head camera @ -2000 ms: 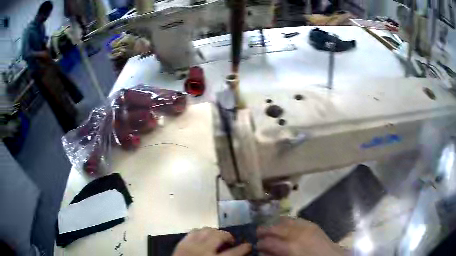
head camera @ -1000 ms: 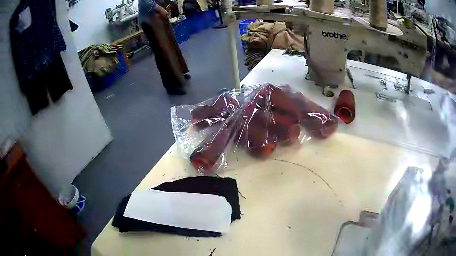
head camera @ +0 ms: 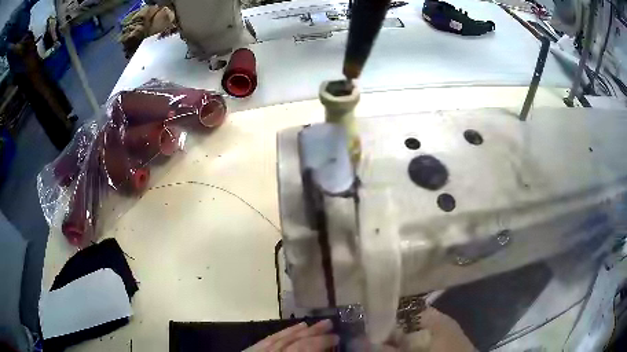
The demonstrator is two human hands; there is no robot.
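Observation:
A dark fabric strip (head camera: 213,336) lies flat at the bottom centre, its right end by the needle area of the cream sewing machine (head camera: 440,254). My left hand (head camera: 299,338) lies on the strip with fingers together, cut off by the bottom edge. My right hand (head camera: 440,333) is right of the needle area, blurred and partly hidden behind the machine head; I cannot tell whether it grips the fabric. The presser foot is mostly hidden.
Dark pieces (head camera: 113,260) with a white piece (head camera: 88,305) on top lie at the left. A clear bag of dark-red cones (head camera: 137,137) is behind them, with one loose red cone (head camera: 240,73). A larger dark piece (head camera: 491,302) lies under the machine arm.
The view swung left to the bag and stacked pieces, where no hands showed, then came back to the machine, now closer. Both hands show again by the needle area; the stacked pieces look unmoved.

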